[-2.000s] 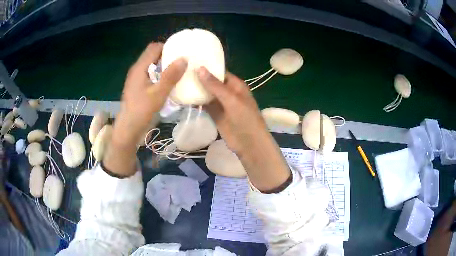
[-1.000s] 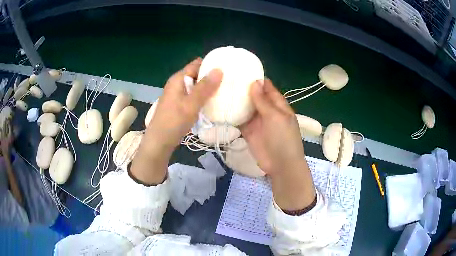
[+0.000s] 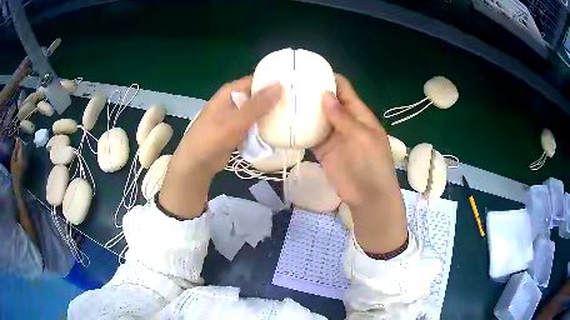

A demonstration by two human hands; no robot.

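A cream corded oval unit is held up between my bare hands, with a dark seam running down its middle and a thin white cord hanging below. My left hand grips its left side, thumb on the front face. My right hand grips its right side, thumb at the edge. A crumpled white wiping cloth sticks out under my left fingers. The backs of the unit and most of my fingertips are hidden.
More corded units lie at left and below my hands. A printed form, white wipes, a yellow-orange pencil, a white stack and clear boxes lie on the bench. Units sit on the green conveyor. Another person's arm shows at left.
The held unit has moved right in the picture since the earliest frame, and its dark seam now shows clearly. Both hands still hold it. The view has shifted.
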